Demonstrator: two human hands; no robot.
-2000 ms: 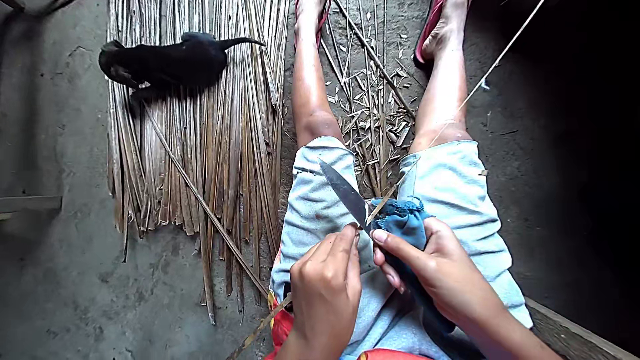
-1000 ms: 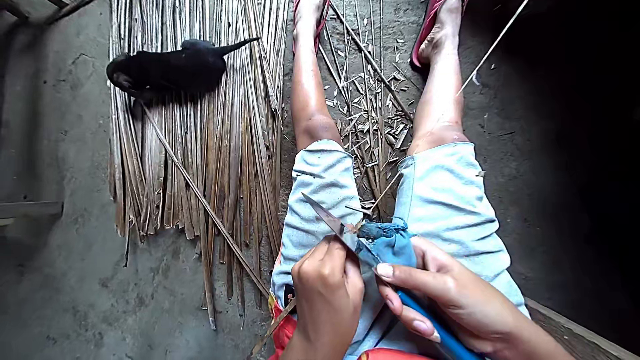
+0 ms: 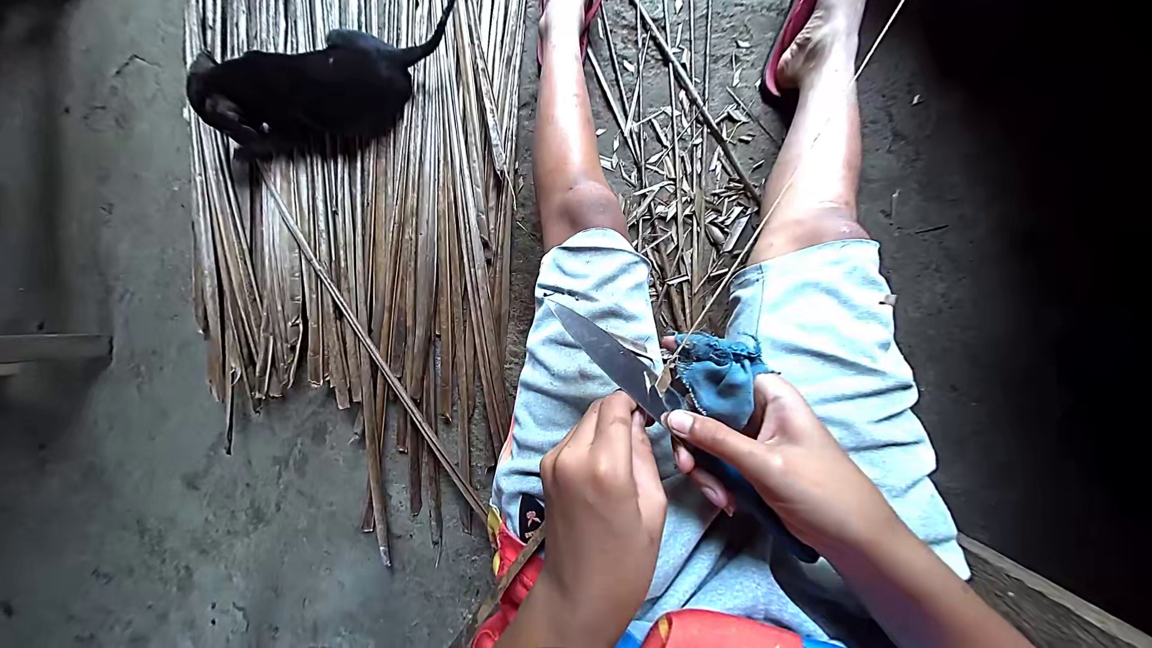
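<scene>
Over my lap, my right hand (image 3: 774, 459) grips a knife, its pointed metal blade (image 3: 607, 355) slanting up to the left above the thigh. A blue cloth (image 3: 724, 387) is bunched at that hand, with frayed edges; the knife's handle is largely hidden. Close beside the blade's base, my left hand (image 3: 607, 486) pinches a thin strip, mostly covered by the fingers. A long thin strip (image 3: 765, 216) runs from the blade and cloth up toward the top right. Small pale shavings cling near the blade's base.
A black puppy (image 3: 310, 94) lies on a wide layer of long dry palm fronds (image 3: 396, 270) at the left. Shavings (image 3: 697, 207) and thin sticks litter the floor between the legs. A wooden edge (image 3: 1035, 585) is at the lower right, another wooden piece (image 3: 54, 347) at the far left.
The knife blade's angle has shifted slightly among the frames, and the blue cloth has moved a little around it. The puppy's tail now points more upward. Both hands stay over the lap.
</scene>
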